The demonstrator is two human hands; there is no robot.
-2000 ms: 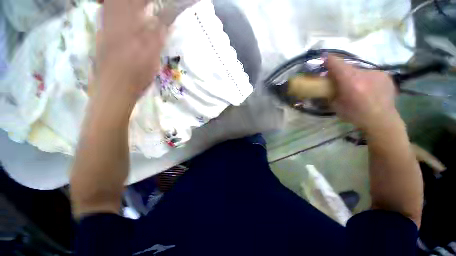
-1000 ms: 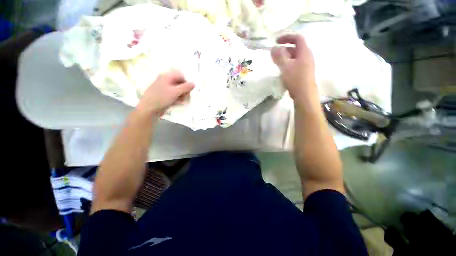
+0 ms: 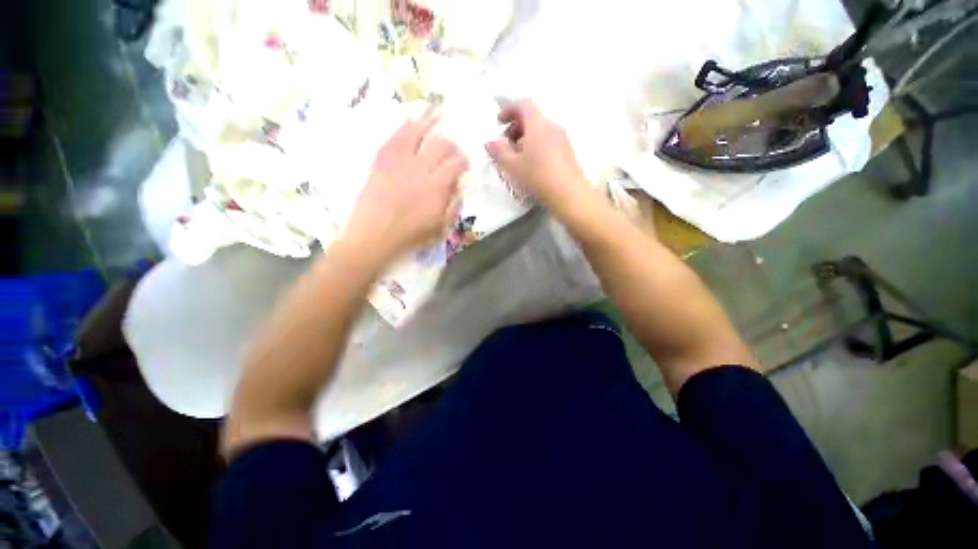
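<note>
A white floral garment [image 3: 311,129] lies bunched over the pale padded arm [image 3: 193,332], its lower hem hanging towards me. My left hand [image 3: 413,188] lies on the garment with its fingers partly spread; whether it grips cloth cannot be told. My right hand [image 3: 536,150] is at the garment's right part, with thumb and fingertips curled close together; cloth between them is too washed out to see. The steam iron [image 3: 756,118] with a tan handle rests on the white cloth at the right, apart from both hands.
A yellowish board [image 3: 681,231] shows under the white cloth [image 3: 740,214] by the iron. A blue plastic basket [image 3: 48,343] and a dark brown box [image 3: 134,429] are at the left. A black metal stand [image 3: 885,322] is on the floor at right. Part of a person shows at the lower right edge.
My right hand has let go of the iron, which now rests at the right. The garment has been shifted and bunched to the left, and my hands are closer together. The view has turned.
</note>
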